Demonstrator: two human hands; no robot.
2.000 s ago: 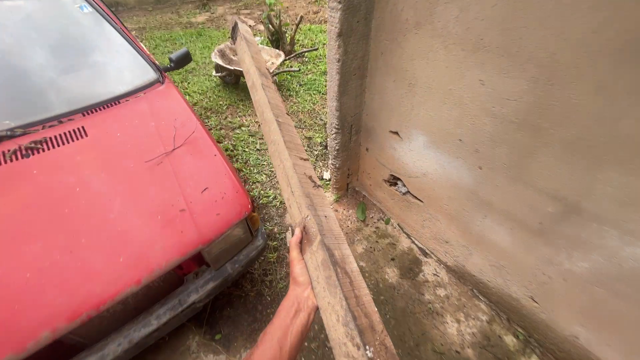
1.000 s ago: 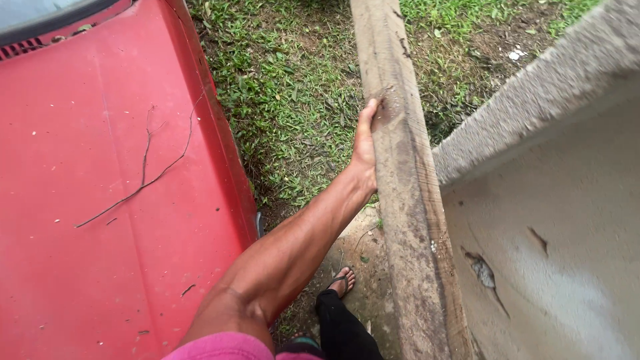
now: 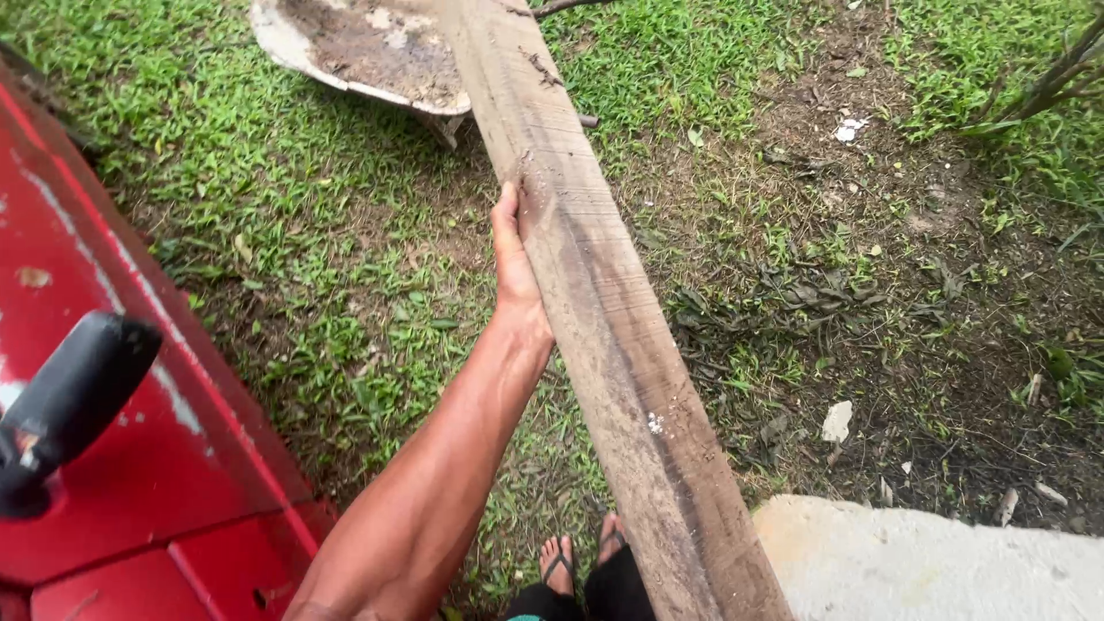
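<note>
A long, thick wooden beam slants from the top middle down to the bottom right, with rough, stained faces. My left hand grips its left side, thumb up along the edge; the fingers are hidden beneath the wood. My left forearm reaches up from the bottom of the view. My right hand is out of view. Under the beam's lower part my feet in flip-flops stand on the grass.
At left is a red car with a black side mirror. A dirt-caked wheelbarrow stands ahead. A concrete wall's top edge lies lower right; branches stick up upper right.
I have moved forward along the car with the beam, from its hood to its side mirror. My left hand has kept its grip on the wood. The wheelbarrow now appears close ahead.
</note>
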